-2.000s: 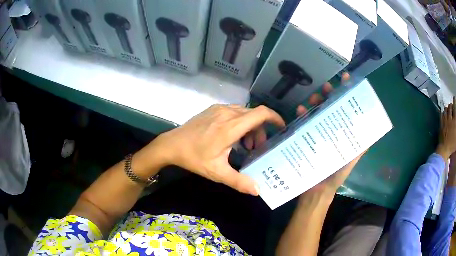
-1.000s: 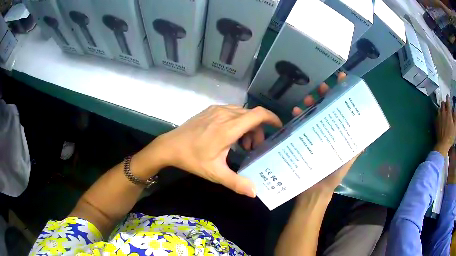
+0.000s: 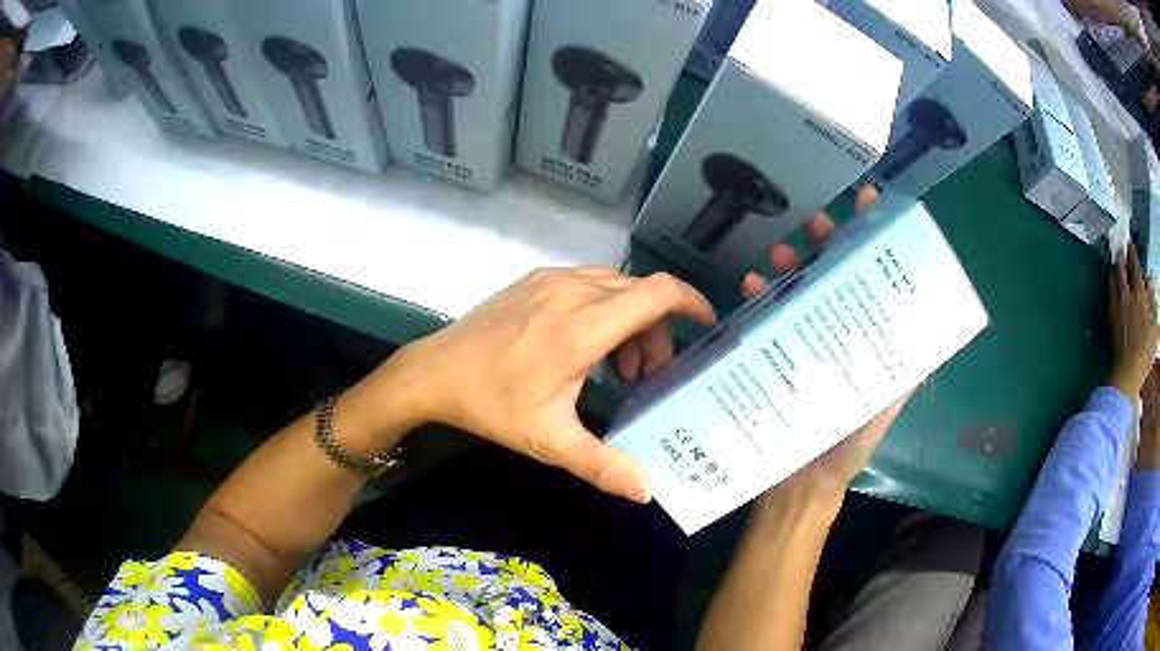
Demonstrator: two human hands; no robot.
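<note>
A pale blue-grey retail box [image 3: 801,369] is held tilted above the bench edge, its back panel with small text and certification marks facing up. My left hand [image 3: 547,369] grips its lower left end, thumb on the near corner and fingers curled at the end. My right hand [image 3: 827,471] holds the box from beneath, its fingertips showing past the far long edge. The palm is hidden under the box. The box's lower end and underside are hidden.
Upright fan boxes [image 3: 598,95] stand on a white sheet [image 3: 318,235] at the left. More upright boxes [image 3: 776,140] stand on the green bench [image 3: 1018,343] behind the held box. Boxes lie down [image 3: 1053,153] at far right. A neighbour's blue sleeve [image 3: 1062,509] and hand are at the right.
The held box has shifted very slightly left and hardly turned; both hands keep their grip. The neighbour's hand at the right has moved slightly.
</note>
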